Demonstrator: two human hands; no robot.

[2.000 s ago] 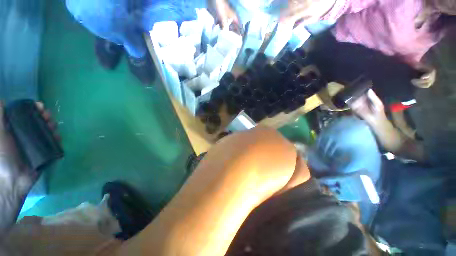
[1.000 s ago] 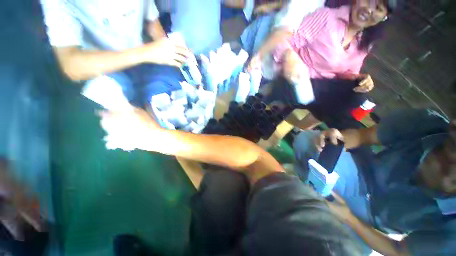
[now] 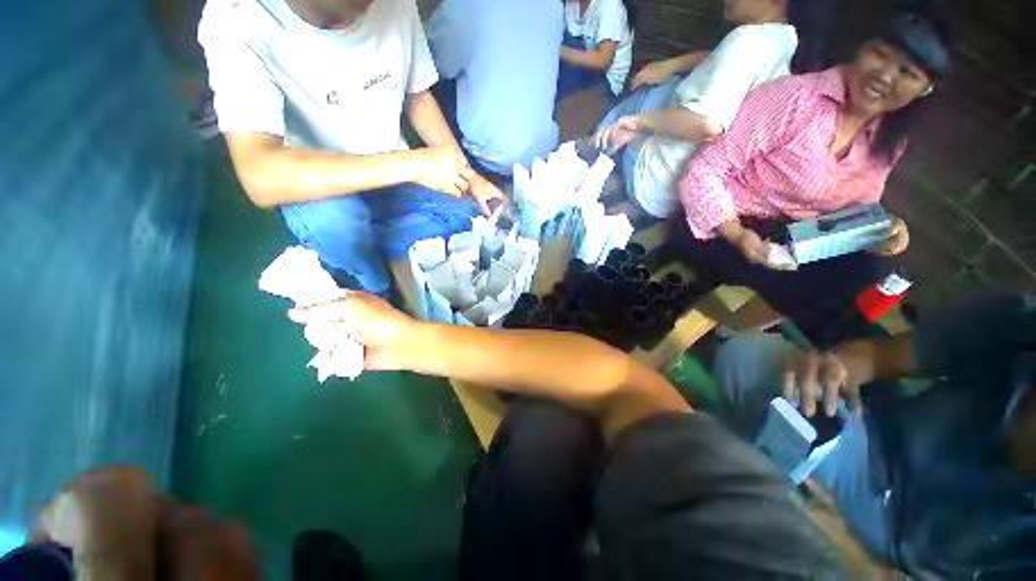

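Note:
My right hand [image 3: 369,329] is in the left middle, its bare forearm crossing from the right. It grips a crumpled white cloth [image 3: 301,276], which sticks out above and below the fist. My left hand [image 3: 136,533] is blurred and cut off at the lower left; a dark shape shows at its lower side, and whether it holds this cannot be told. Standing black cylinders [image 3: 619,278] are clustered beyond my right forearm, which hides part of them. White and pale blue cartons [image 3: 471,272] with open flaps stand beside them.
Tan cardboard [image 3: 479,411] lies under the cartons and cylinders. Several people sit around. One in pink checks [image 3: 784,148] holds a long carton; hands at right hold an open carton [image 3: 786,437]. A red item [image 3: 883,297] and blue sheeting [image 3: 97,250] also show.
My right hand with the cloth has moved up from the lower left. My left hand is lower in the picture; the black cylinder earlier seen in it is no longer clear. The view shows more people.

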